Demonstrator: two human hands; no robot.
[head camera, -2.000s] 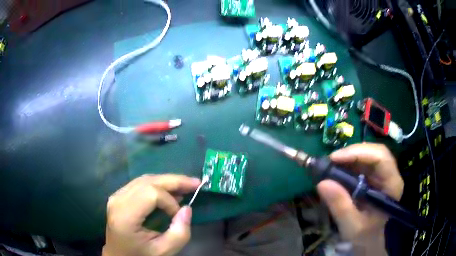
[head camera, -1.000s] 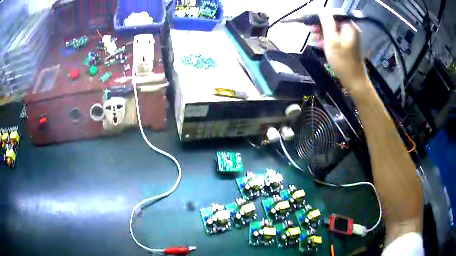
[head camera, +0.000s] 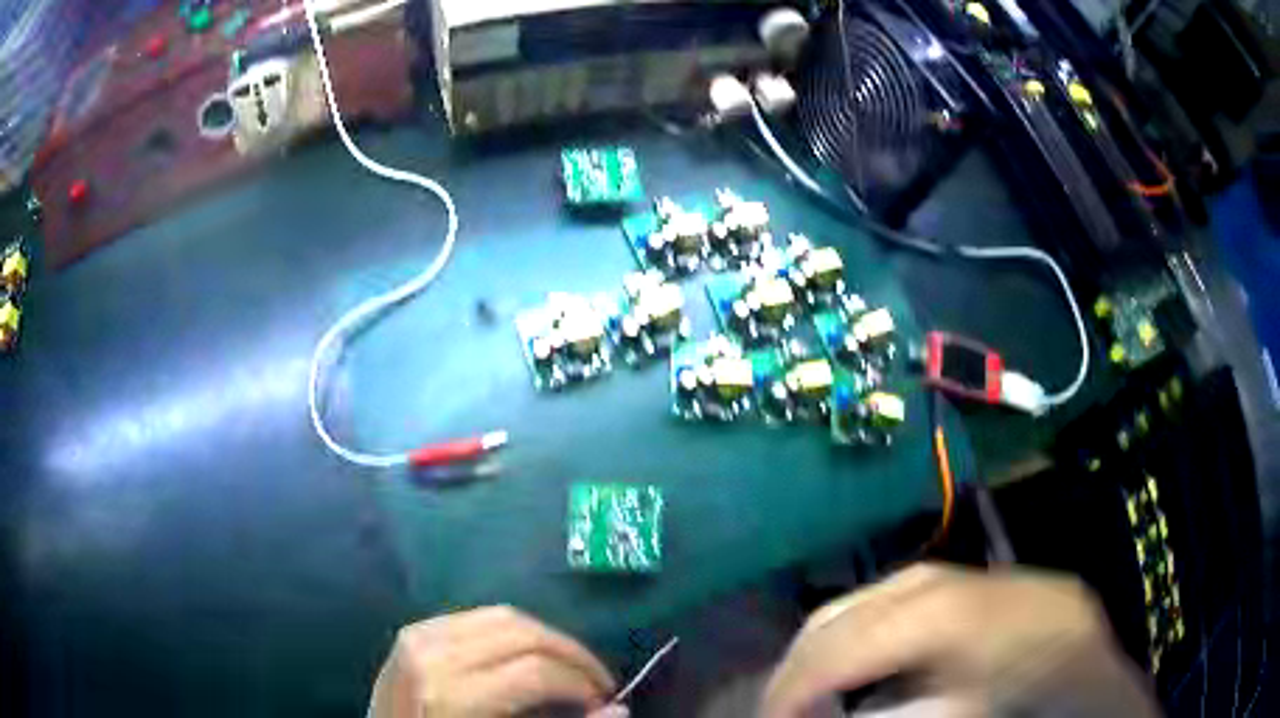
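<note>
A green circuit board (head camera: 615, 527) lies flat, solder side up, near the mat's front edge. My left hand (head camera: 494, 665) is below and left of it at the bottom edge, pinching a thin pale strand (head camera: 647, 668), which looks like solder wire. The strand does not touch the board. My right hand (head camera: 969, 648) is at the bottom right, blurred and cut off by the edge; whether it holds anything cannot be told. A red alligator clip (head camera: 456, 450) on a white cable lies up and left of the board.
Several boards (head camera: 716, 376) stand parts-up at centre right, with another green board (head camera: 601, 178) behind them. A red USB tester (head camera: 963, 365) lies at right. Behind are the red test box (head camera: 155, 133), a pale instrument (head camera: 618, 87) and a fan (head camera: 873, 105). Black trays (head camera: 1172, 484) are at right.
My right hand has come back from the soldering iron stand area to the bottom right. My left hand and the board are in view again. The iron seen earlier is not visible now.
</note>
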